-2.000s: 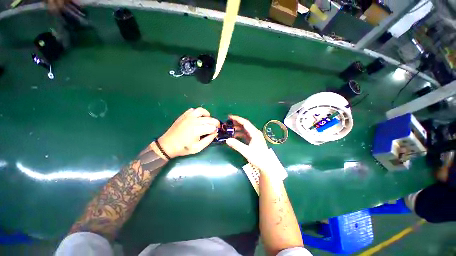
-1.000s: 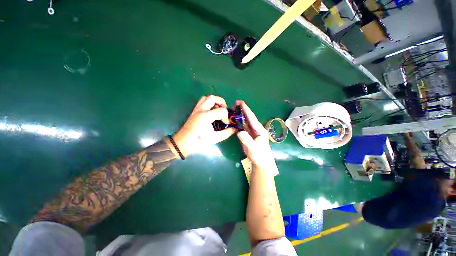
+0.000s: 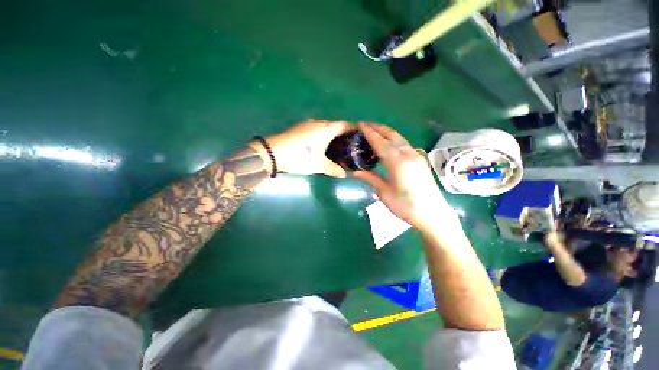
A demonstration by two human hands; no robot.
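Observation:
My left hand [image 3: 311, 147] and my right hand [image 3: 396, 170] hold a small black cylindrical housing [image 3: 352, 150] between them above the green bench. My left fingers grip its left side, and my right thumb and fingers rest on its right side. Its dark round end shows faint glints; details inside are blurred. A white label sheet [image 3: 385, 223] lies on the bench beside my right forearm.
A white shell [image 3: 478, 162] with a blue block is at right, by a blue-white box [image 3: 529, 208]. A black housing [image 3: 412, 65] with a pale lead is behind the yellow strip [image 3: 444, 27]. A person [image 3: 571, 278] is at far right.
The view has turned and shifted. My hands have changed their hold, and the black housing now shows as one dark round body between them. The person's arm now reaches towards the blue-white box.

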